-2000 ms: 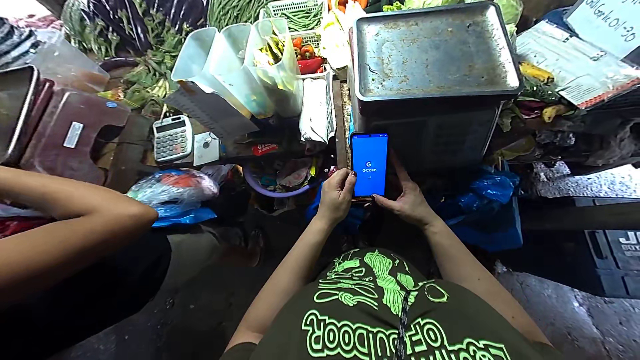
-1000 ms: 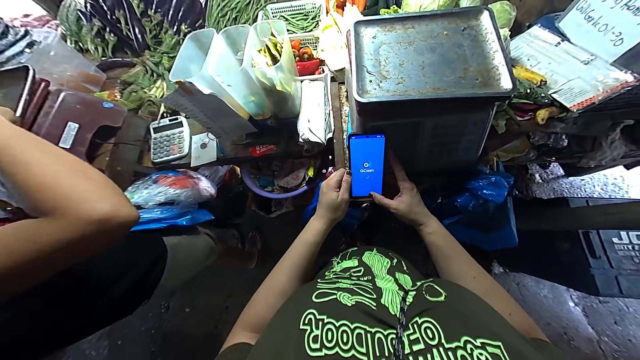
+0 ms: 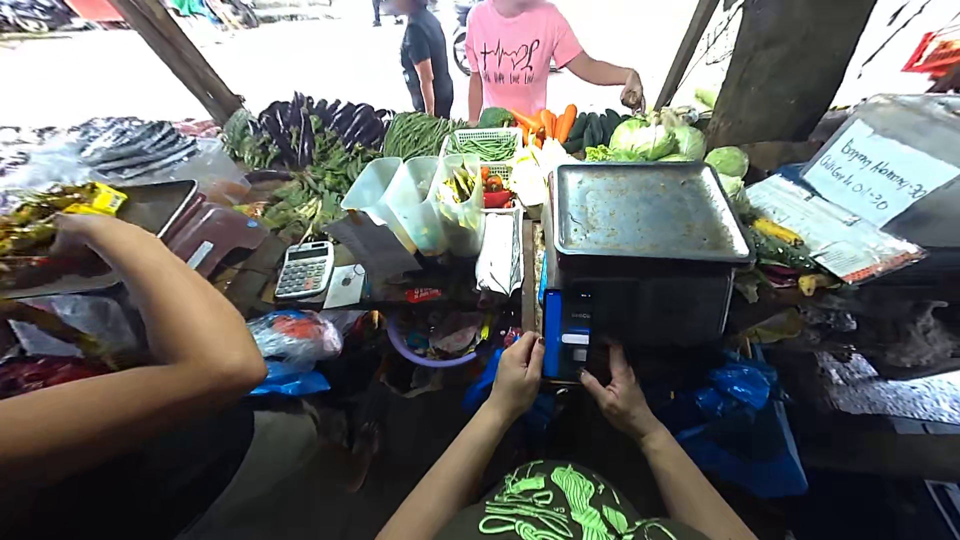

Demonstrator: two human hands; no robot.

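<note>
Both my hands are at a smartphone (image 3: 568,334) held upright in front of a scale with a metal tray (image 3: 651,211). My left hand (image 3: 518,373) grips the phone's lower left edge. At its lower right corner is my right hand (image 3: 616,391), thumb against the edge and fingers spread; whether it bears weight I cannot tell. The phone's screen is partly blue, partly dark. A white calculator (image 3: 304,270) lies to the left, near translucent plastic containers (image 3: 417,202) that stand in a row.
Vegetables such as eggplants (image 3: 324,124), carrots (image 3: 555,122) and cabbages (image 3: 651,139) line the stall's far side. A co-worker's arm (image 3: 172,322) reaches over a tray at left. A person in a pink shirt (image 3: 513,52) stands beyond. Below the ledge are a purple basin (image 3: 437,361) and blue plastic bags (image 3: 750,420).
The view has tilted up, bringing the people beyond the stall into sight. The phone's screen has gone from all blue to partly dark. The co-worker's hand now shows over the left tray.
</note>
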